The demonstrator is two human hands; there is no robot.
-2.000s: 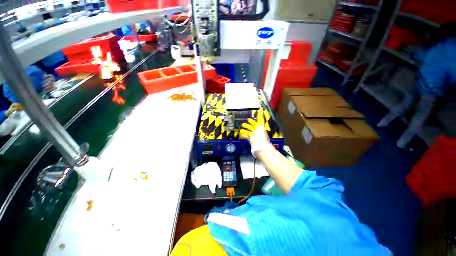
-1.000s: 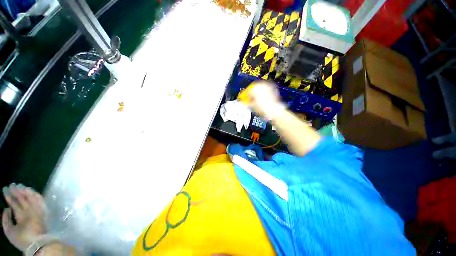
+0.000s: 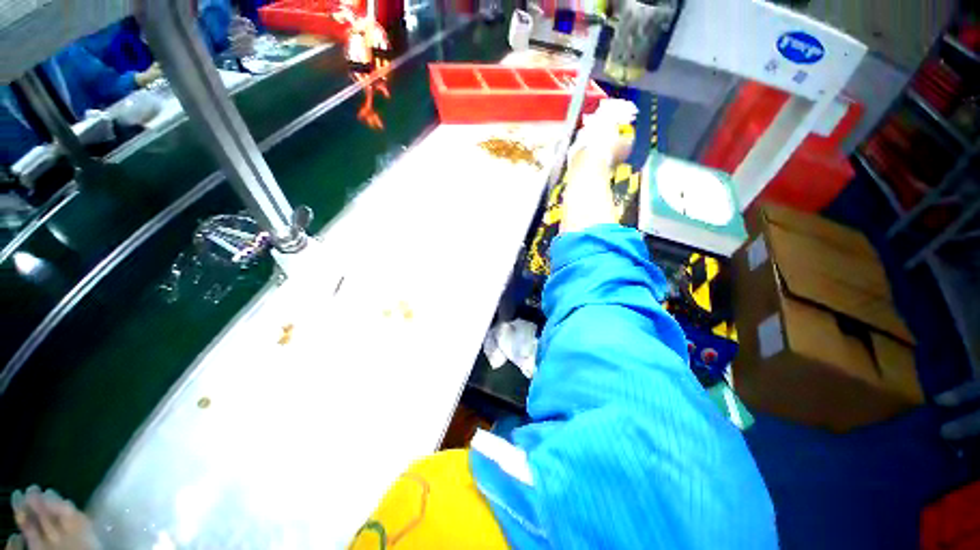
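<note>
My right hand (image 3: 604, 142) reaches forward over the left rear of the hazard-striped machine top (image 3: 627, 193). It is small and blurred, with a yellow fingertip and something white at it; whether it grips anything is unclear. My left hand (image 3: 54, 521) is at the bottom left corner, cut off by the picture's edge, with its fingers apart and nothing seen in them. The teal-and-white box (image 3: 688, 202) with a pale round top sits on the machine. My blue sleeve hides much of the machine's front. A crumpled white cloth (image 3: 512, 346) lies left of the sleeve.
The long white bench (image 3: 355, 376) bears small amber pieces (image 3: 509, 150). A red divided bin (image 3: 516, 95) stands at its far end. A metal post (image 3: 231, 129) rises at the bench's left edge beside the green conveyor (image 3: 118, 301). Cardboard cartons (image 3: 833, 322) stand right of the machine.
My right hand has moved forward from near the white cloth to the machine's left rear. My left hand has moved down and is more cut off. The view has tilted up.
</note>
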